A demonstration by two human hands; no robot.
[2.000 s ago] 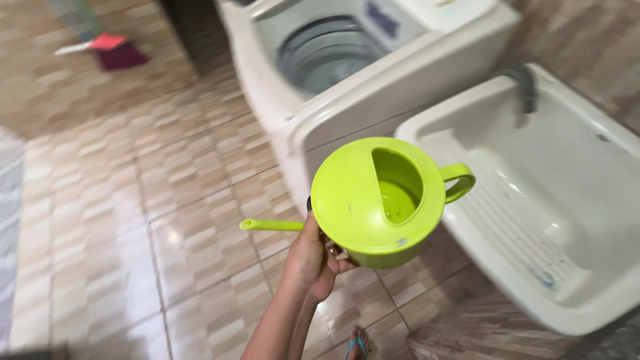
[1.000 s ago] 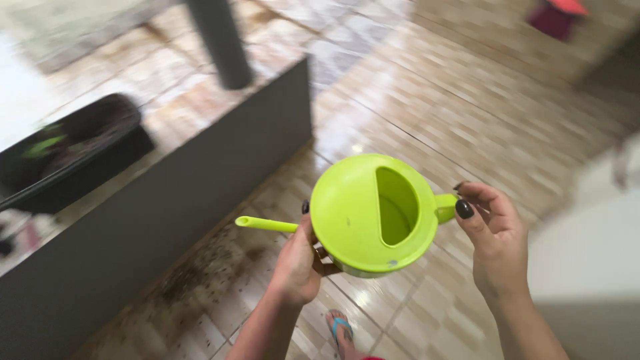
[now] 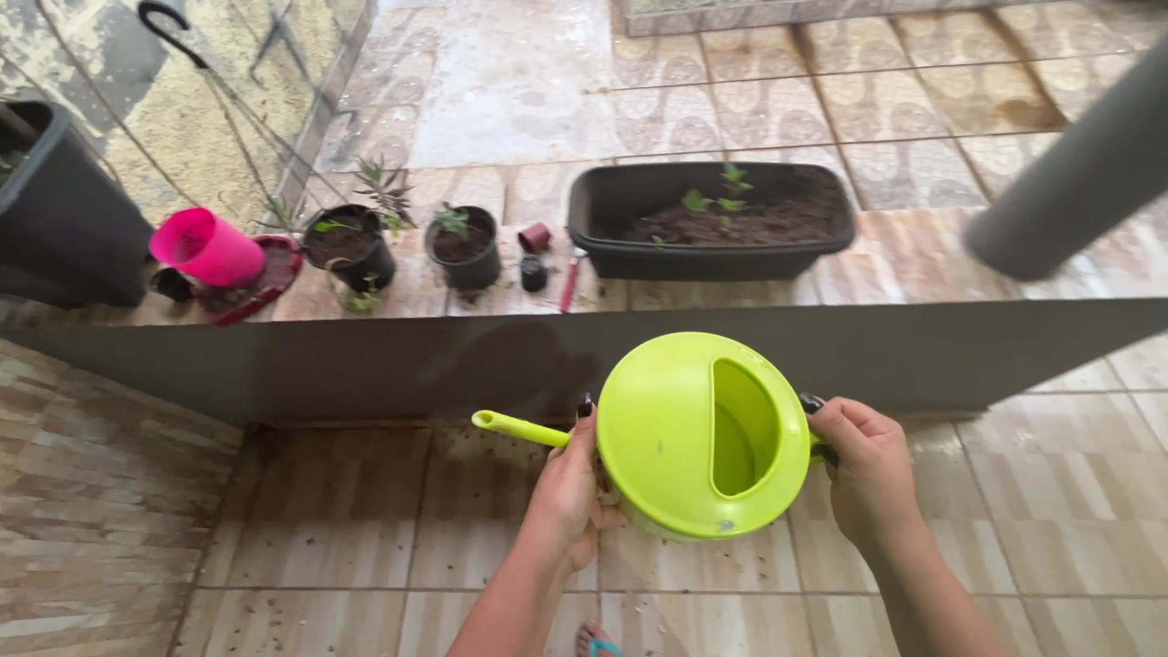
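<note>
A lime-green plastic watering can (image 3: 657, 447) is held up in front of me, its spout pointing left and its half-moon opening facing up. My left hand (image 3: 570, 493) grips its left side near the base of the spout. Around the handle at the right, my right hand (image 3: 862, 465) is closed. Beyond the can, a black rectangular planter (image 3: 712, 260) with soil and small green seedlings stands on a tiled ledge. Left of it are a small black pot with a plant (image 3: 470, 265) and another black pot (image 3: 370, 274).
A low grey wall (image 3: 383, 365) crosses in front of me below the ledge. On the ledge are a pink pot (image 3: 214, 248), a large dark pot (image 3: 78, 219), a red-handled tool (image 3: 570, 285) and a small maroon pot (image 3: 535, 238). A grey post (image 3: 1068, 173) rises at the right.
The view has swung from the washing machine and sink to the ledge with pots. My right hand, not visible two seconds ago, has come to the can's handle and now holds it.
</note>
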